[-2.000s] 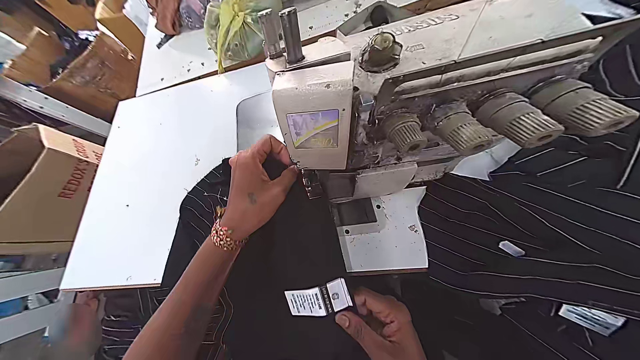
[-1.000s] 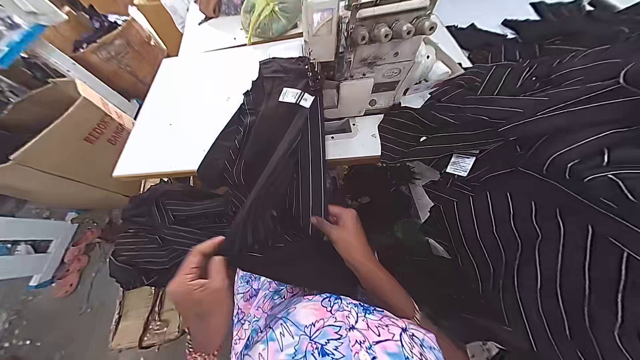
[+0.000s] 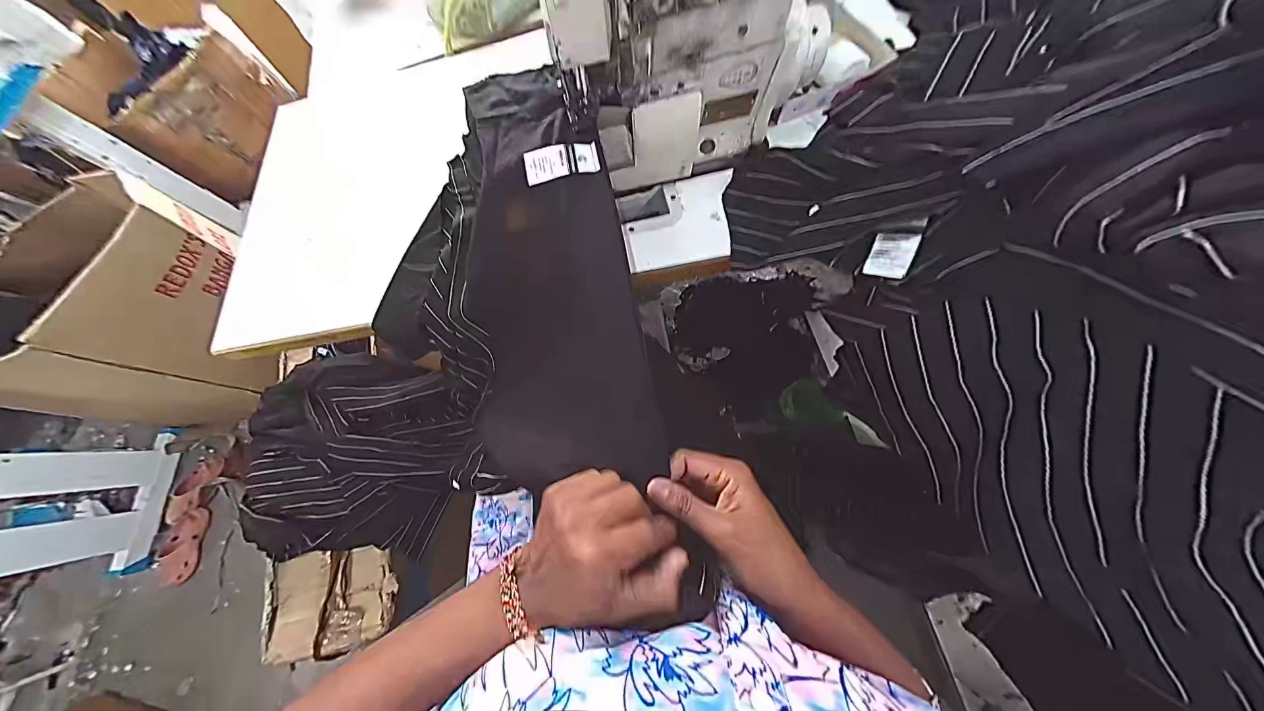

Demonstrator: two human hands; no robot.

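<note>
A black garment panel [image 3: 563, 326] runs from the needle area of the sewing machine [image 3: 691, 89] down to my lap. Near its top lies a white care label [image 3: 561, 163]. My left hand [image 3: 602, 548], with a beaded bracelet at the wrist, is closed on the panel's lower end. My right hand [image 3: 726, 504] pinches the right edge of the same cloth between thumb and finger, just beside the left. Pinstriped black cloth [image 3: 355, 434] hangs off the table to the left, joined or bunched against the panel; which, I cannot tell.
A white table [image 3: 326, 217] extends left of the machine. Pinstriped garments [image 3: 1066, 395] are heaped at the right, one with a white label [image 3: 893, 253]. Dark trimmings [image 3: 741, 316] lie below the machine. A cardboard box [image 3: 128, 296] and pink clogs [image 3: 183, 543] are at the left.
My hands have come together at the cloth's lower edge; a second ago they were apart. The panel now lies flatter, with its striped part turned away. Two seconds ago my left hand was beside the needle.
</note>
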